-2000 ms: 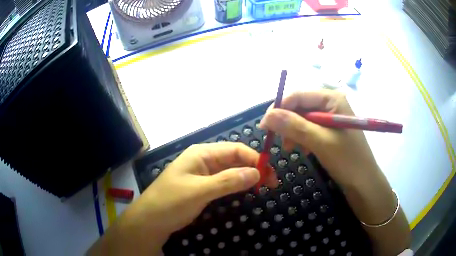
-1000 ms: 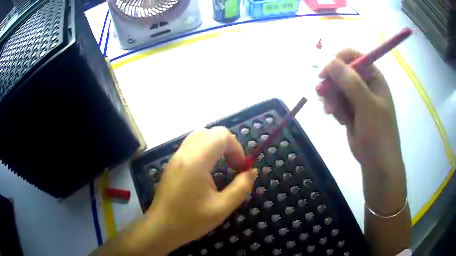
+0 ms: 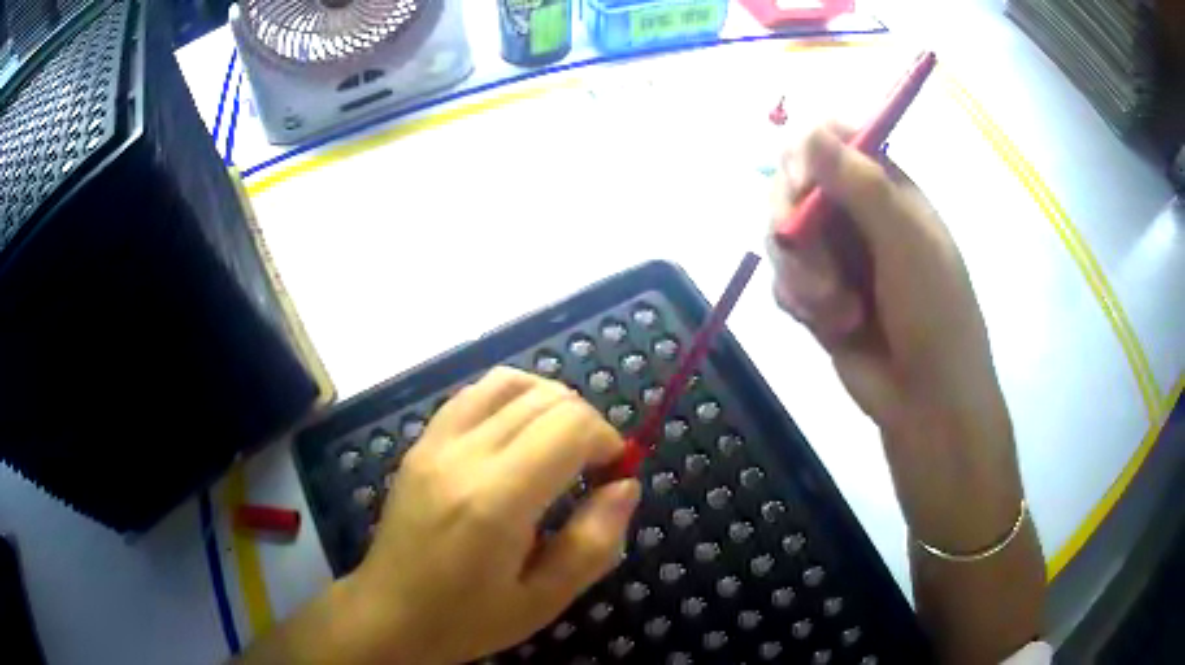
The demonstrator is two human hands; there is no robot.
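My left hand is over the left part of the black component tray and pinches a short red part with a thin dark red stick pointing up and right. My right hand is raised right of the tray's back corner and grips the red marker pen, its barrel slanting up and right. Small round silver components sit in the tray's pockets. My left hand hides some pockets.
A black tray stack stands at left on cardboard. A loose red cap lies near it. A fan, pen holder, blue bin and red bin are at the back. A red-top bottle stands behind my right hand.
My right hand has let go of the thin stick and moved away to the right with the marker pen. My left hand still holds the stick, lower left. The whole view has shifted slightly.
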